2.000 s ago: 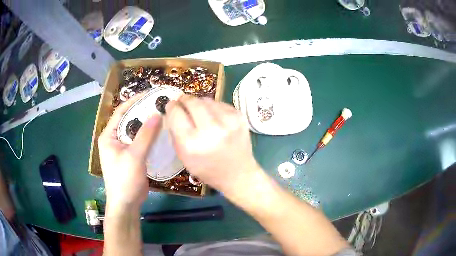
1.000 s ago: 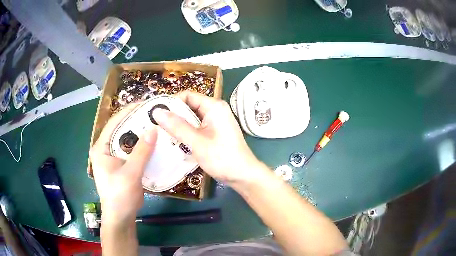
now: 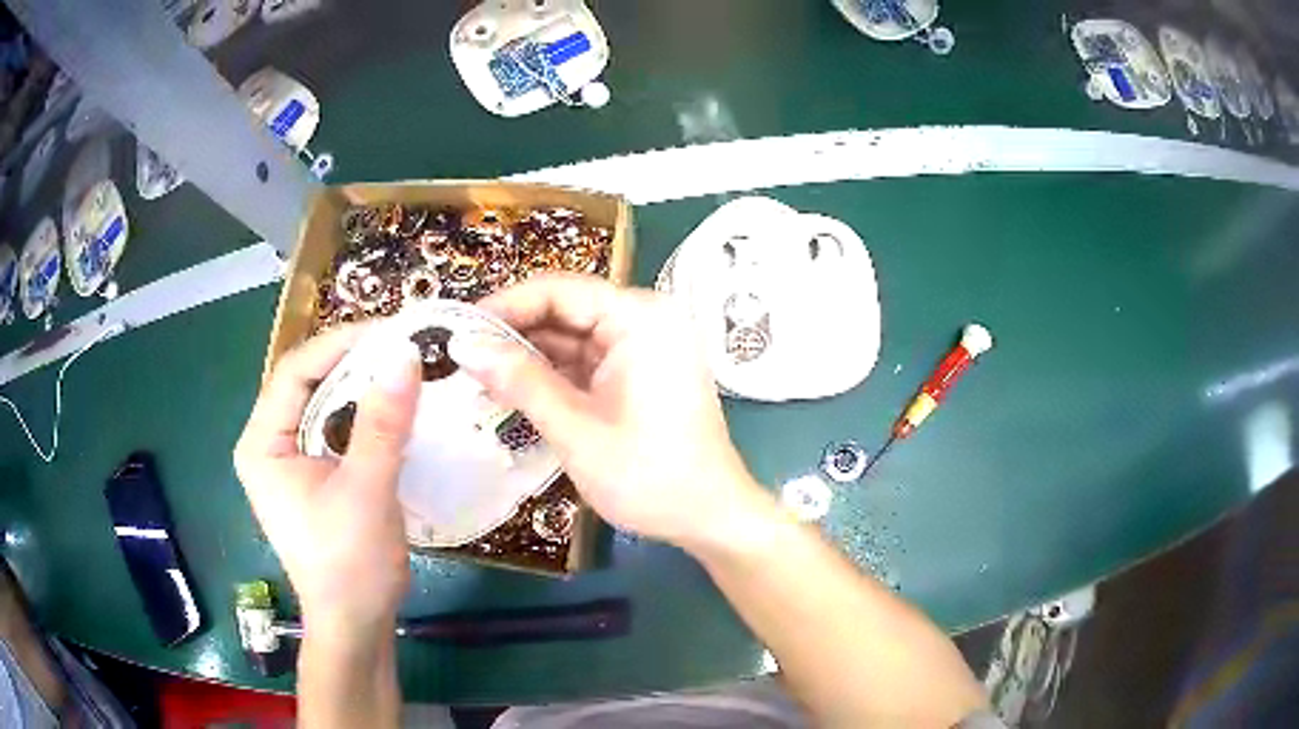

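A white housing cover (image 3: 463, 477) is held between my two bare hands over the parts box (image 3: 610, 271). Dark round rings sit in its two holes, one near the top (image 3: 435, 352) and one at the left, partly hidden by my fingers. My left hand (image 3: 335, 477) grips the cover's left side with the thumb on its face. My right hand (image 3: 613, 406) holds the right side, its thumb close to the top ring. Shiny copper and dark rings (image 3: 413, 257) fill the box below. Stacked white covers (image 3: 798, 306) lie right of the box.
A red and yellow screwdriver (image 3: 940, 387) and two loose discs (image 3: 843, 460) lie at right. A hammer (image 3: 513, 621) lies below the box, a dark phone (image 3: 154, 548) at left. Housings with circuit boards (image 3: 530, 57) stand beyond the white strip (image 3: 855, 148). A grey post (image 3: 185, 114) is upper left.
The cover has tilted and moved slightly down and left in my hands. My right hand has opened from a pinch over the top hole to grip the cover's side. The housings beyond the strip have shifted left.
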